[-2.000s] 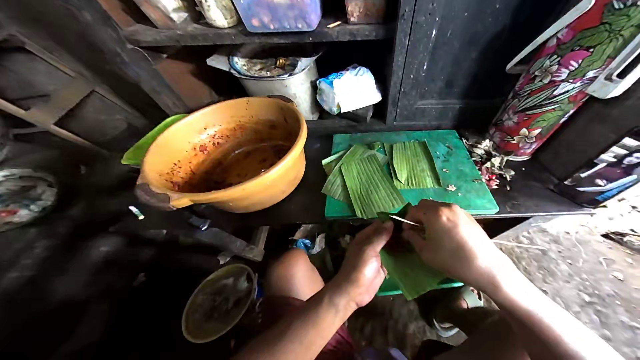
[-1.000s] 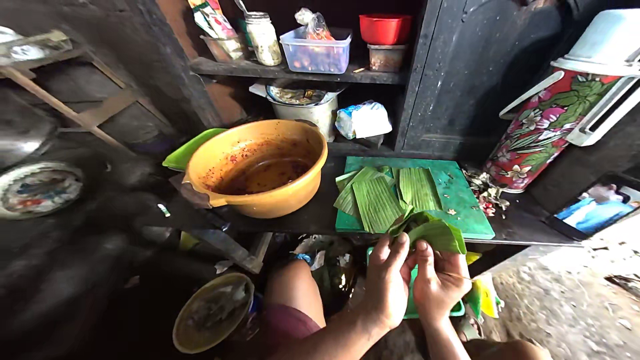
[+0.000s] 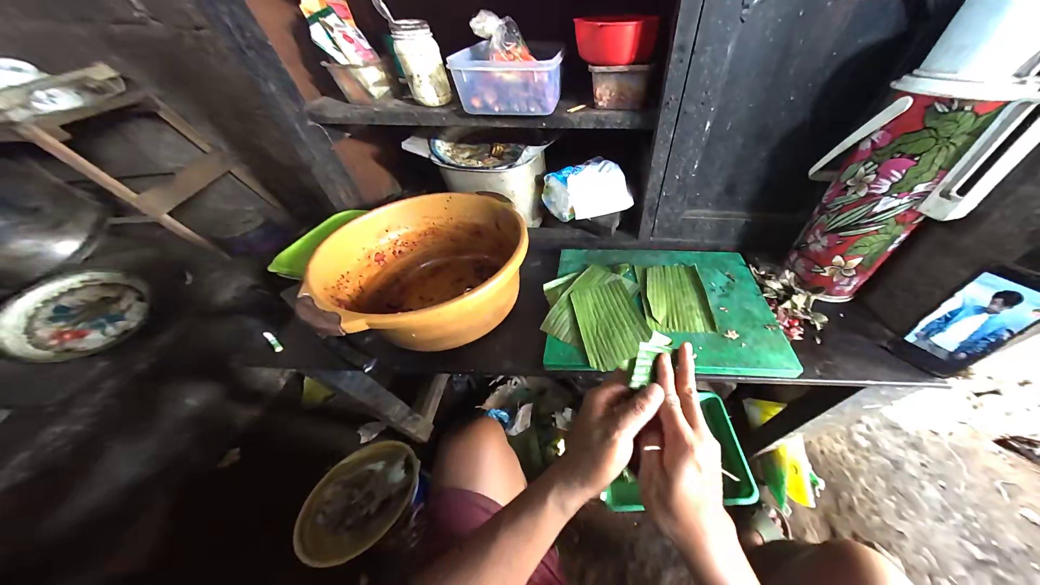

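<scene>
A folded piece of banana leaf (image 3: 647, 360) is held between my two hands, over the near edge of the green cutting board (image 3: 751, 345). My left hand (image 3: 611, 426) has its fingers closed around the leaf's lower part. My right hand (image 3: 678, 443) presses against it from the right, two fingers stretched upward. Flat cut banana leaf pieces (image 3: 611, 317) overlap on the board just beyond my hands. Left of the board stands an orange plastic basin (image 3: 479, 321) with reddish residue inside. The lower part of the held leaf is hidden by my hands.
A green tray (image 3: 743, 479) is below my hands, and a bucket (image 3: 305, 520) stands at lower left. A floral thermos flask (image 3: 861, 203) and a phone (image 3: 967, 321) are on the right. Shelves behind hold a clear plastic container (image 3: 504, 85) and a red bowl (image 3: 616, 41).
The leaf between my hands was broad and loosely curved a second ago; now it shows as a narrow folded shape. My right fingers have straightened upward.
</scene>
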